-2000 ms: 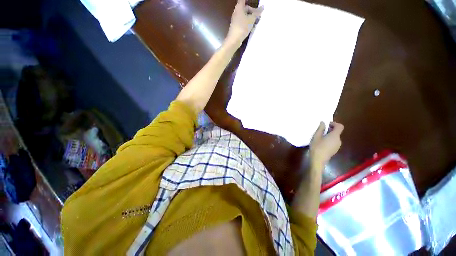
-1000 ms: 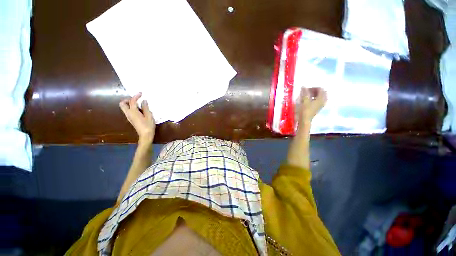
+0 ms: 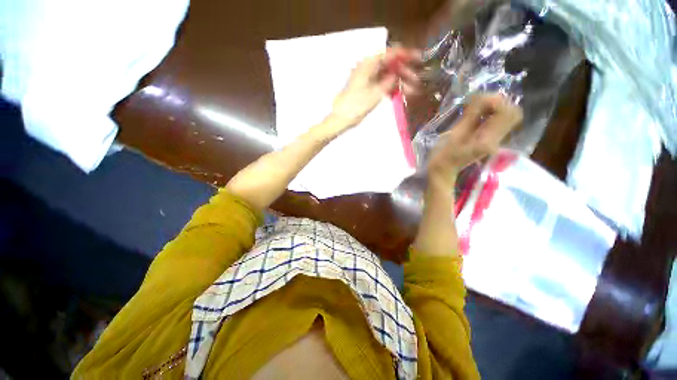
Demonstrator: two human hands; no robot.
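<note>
A folded white garment (image 3: pixel 319 111) lies flat on the glossy brown table. A clear garment bag (image 3: pixel 482 82) is spread and crinkled beside it, with its narrow red seal strip (image 3: pixel 404 130) along the garment's right edge. My left hand (image 3: pixel 378 78) is over the garment's right side, fingers on the bag's opening edge at the strip; the fingertips are blurred. My right hand (image 3: pixel 479 130) is over the near part of the bag with curled, blurred fingers; whether it grips the plastic is unclear.
A stack of empty poly bags (image 3: pixel 542 245) with a thick red band lies at the table's near right edge. Loose white cloth (image 3: pixel 89 67) lies at the far left. Packed garments (image 3: pixel 616 141) in shiny plastic lie at the right and far right. The brown table (image 3: pixel 230 44) has a curved near edge.
A clear bag is now off the stack and spread beside the garment. My left hand moved from the garment's near edge to the bag's strip; my right hand moved off the stack. The view has turned.
</note>
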